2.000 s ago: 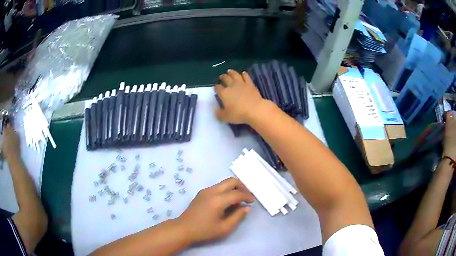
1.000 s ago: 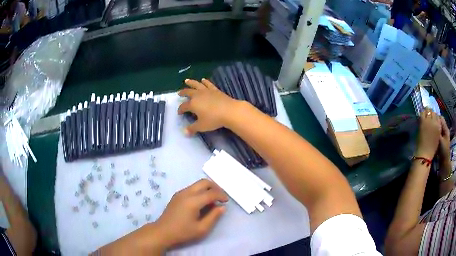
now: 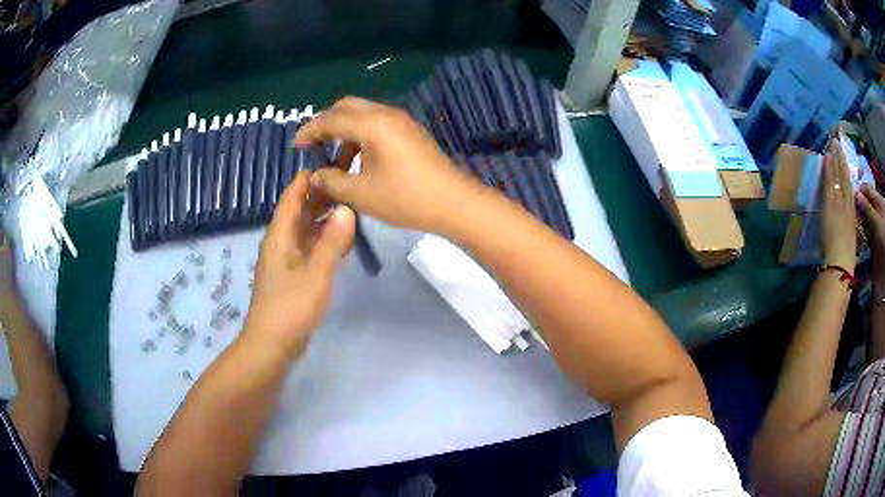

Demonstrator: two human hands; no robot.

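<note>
My left hand (image 3: 291, 267) and my right hand (image 3: 393, 160) meet in front of the right end of the finished row. Between their fingers is a dark pen barrel (image 3: 367, 250), tilted, its lower end sticking out below the fingers. A small pale bit shows at my right fingers; what it is cannot be told. Assembled barrels (image 3: 209, 184) with white tips lie side by side at the left. Small springs (image 3: 180, 306) are scattered below them, partly hidden by my left hand. White inner tubes (image 3: 471, 296) lie stacked below the loose dark barrels (image 3: 490, 107).
All parts lie on a white foam mat (image 3: 388, 408). A clear plastic bag (image 3: 82, 97) and thin white sticks (image 3: 44, 221) are at left. Cartons (image 3: 679, 155) and a metal post (image 3: 597, 58) are at right. Neighbours' arms show at both edges, one handling cartons (image 3: 798, 180).
My right hand has left the dark pile and moved left. My left hand has moved up from beside the white tubes. Both now meet at a dark barrel. The view has shifted.
</note>
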